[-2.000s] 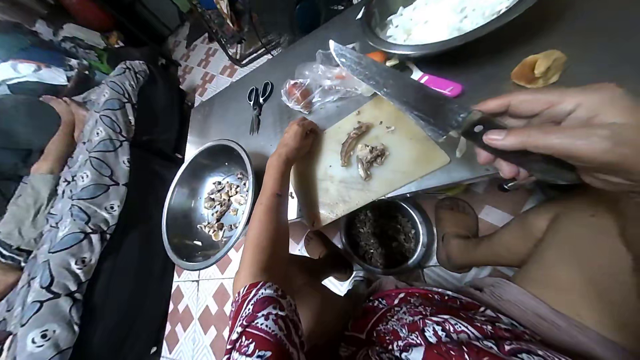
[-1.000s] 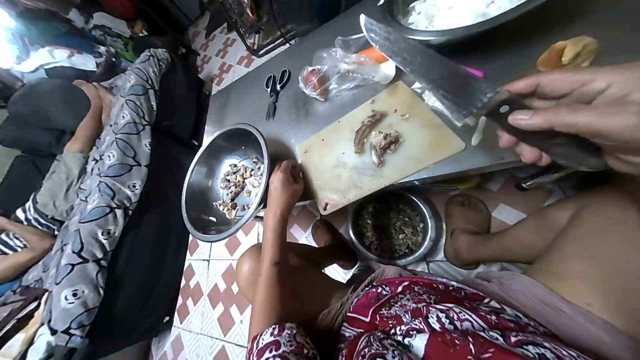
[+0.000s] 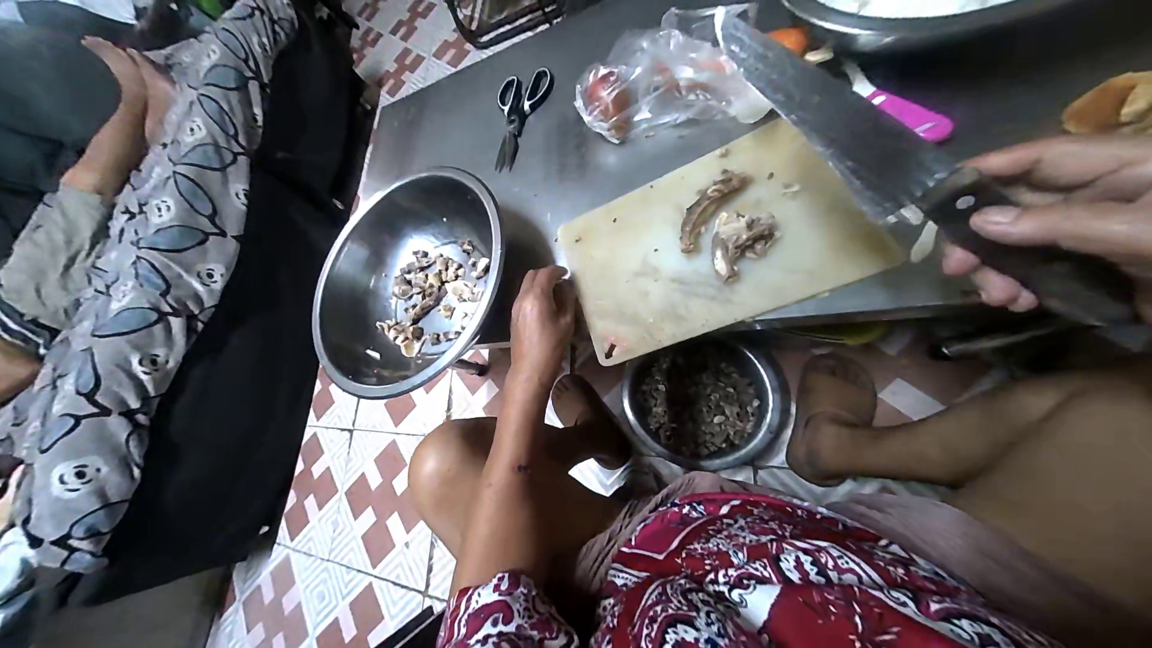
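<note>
My right hand [image 3: 1053,225] grips the dark handle of a broad-bladed kitchen knife [image 3: 837,121], whose blade points up and left over the cutting board's far right part. Pieces of what may be cooked meat or mushroom [image 3: 742,238] lie on the pale cutting board [image 3: 648,297]. My left hand [image 3: 542,310] is at the table's edge, between the board's left end and a steel bowl [image 3: 337,333]; its fingers are bent and partly hidden, so a hold cannot be made out. Chopped brown and pale pieces [image 3: 432,292] lie in that bowl.
Scissors [image 3: 515,117], a plastic bag [image 3: 666,76] with reddish contents and a pink-handled tool [image 3: 909,115] lie on the metal table [image 3: 432,135]. A basin [image 3: 909,31] holds white food. Below the board stands a steel bowl [image 3: 778,396] of dark bits. Another person's legs [image 3: 135,117] are at left.
My left hand has moved from the board's left part to beside its left end. The knife stays raised in my right hand. The view has shifted.
</note>
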